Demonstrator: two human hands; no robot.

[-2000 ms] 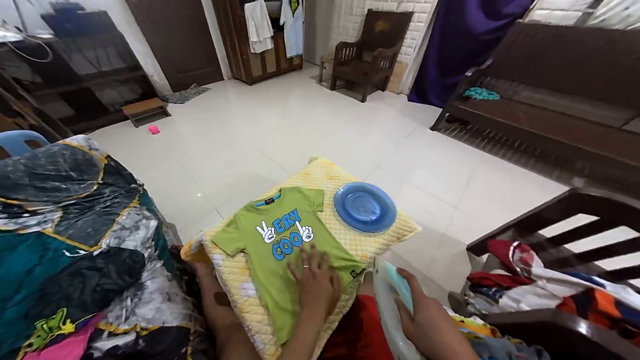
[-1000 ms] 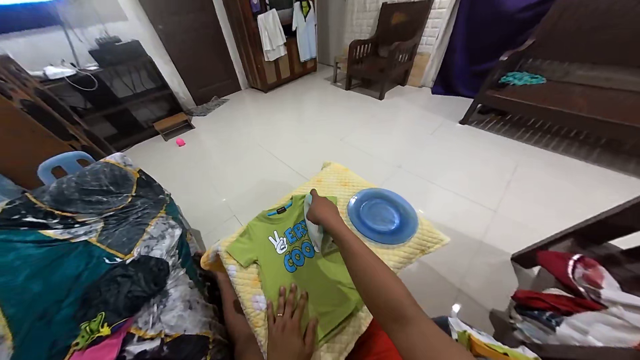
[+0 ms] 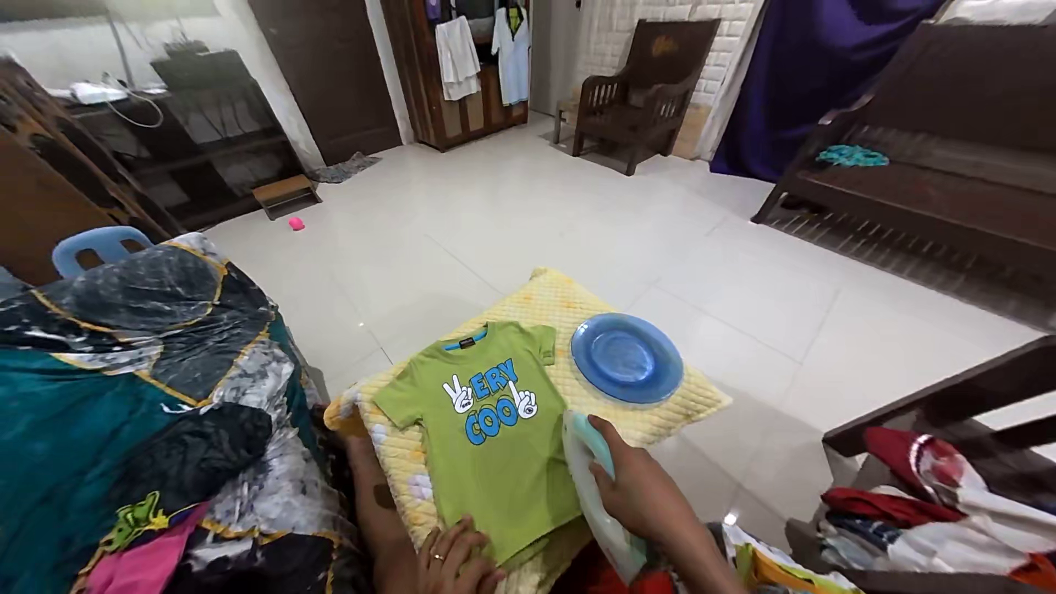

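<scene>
A green child's T-shirt with a printed front lies flat on a yellow quilted pad. My right hand grips the handle of a white and mint clothes iron, which is at the shirt's right edge near the hem. My left hand rests at the shirt's lower left corner, fingers apart, with a ring on one finger. On the pad, right of the shirt, sits a blue glass plate. The iron's soleplate is hidden from view.
A bed or seat with a patterned cover and loose clothes stands at left. Piled clothes lie at lower right beside dark wooden slats. Farther off are a wooden bench, a wooden armchair and a small pink object on the tiled floor.
My right hand with the iron has come back from the shirt's upper right to its lower right edge. My left hand is now lower, at the hem.
</scene>
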